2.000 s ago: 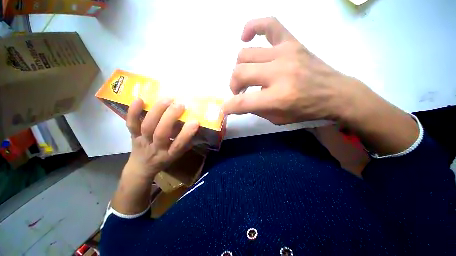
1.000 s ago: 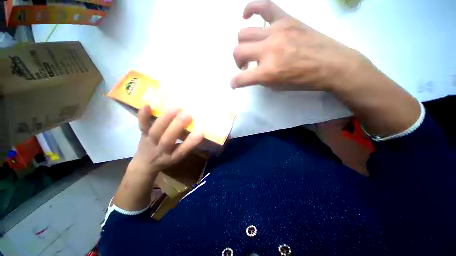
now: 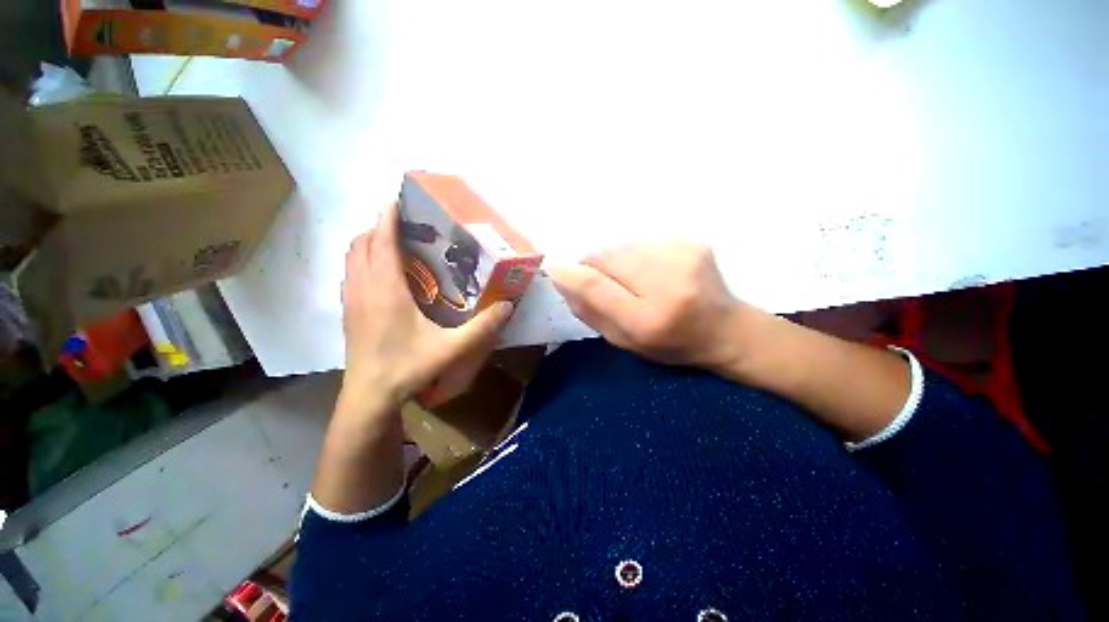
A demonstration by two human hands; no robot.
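Note:
My left hand (image 3: 395, 322) holds an orange product box (image 3: 452, 249) above the near edge of the white table. The box is tilted, with its pictured side showing an orange cord and black plug facing up towards me. Its orange end with small print points to the right. My right hand (image 3: 663, 298) is right beside that end, with fingers curled and fingertips close to the box's corner. Whether the fingertips touch the box or pinch something small cannot be seen.
A brown shipping carton (image 3: 164, 201) stands at the left, by the white table (image 3: 681, 134). Orange product boxes (image 3: 201, 34) lie at the far left. A yellow item shows at the far edge. An open brown box (image 3: 468, 419) is below the table edge.
The box has been turned from its orange face to its pictured side and moved right. My right hand has come down from over the table to the box's end, its fingers now curled.

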